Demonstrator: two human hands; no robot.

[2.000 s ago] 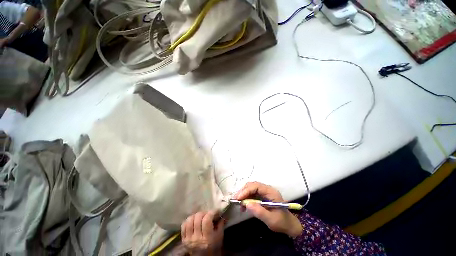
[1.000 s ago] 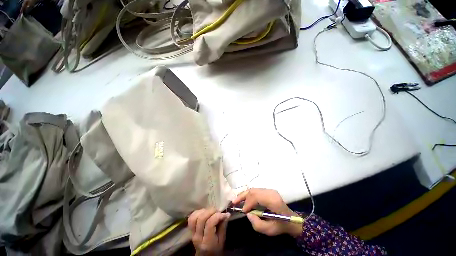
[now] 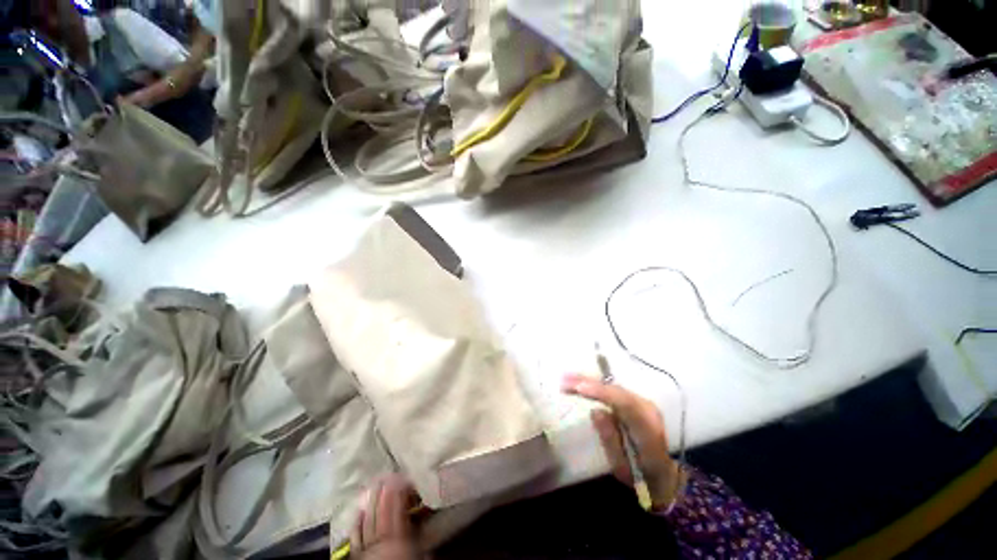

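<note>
A beige cloth bag [image 3: 421,350] lies in front of me at the table's front edge, with a grey-brown band [image 3: 497,470] at its near end and another at its far end. My left hand [image 3: 385,523] is on the bag's near left part by a bit of yellow edging, fingers curled on the cloth. My right hand [image 3: 632,438] is to the right of the bag, off the cloth, and holds a pen-like thread burner [image 3: 625,432] with its thin tip pointing up and away. Its pale cord curls across the table.
Beige bags with yellow lines [image 3: 547,104] stand beyond, and more lie at the left [image 3: 142,405]. A black plug on a white socket block [image 3: 778,101], a black clip [image 3: 883,214] and a red-edged board [image 3: 907,93] are at the right. A person's arm [image 3: 175,82] shows far left.
My right hand with the thread burner has moved right and up off the bag, its tip swinging away from me. The bag's near end now shows the grey-brown band. My left hand has moved slightly left.
</note>
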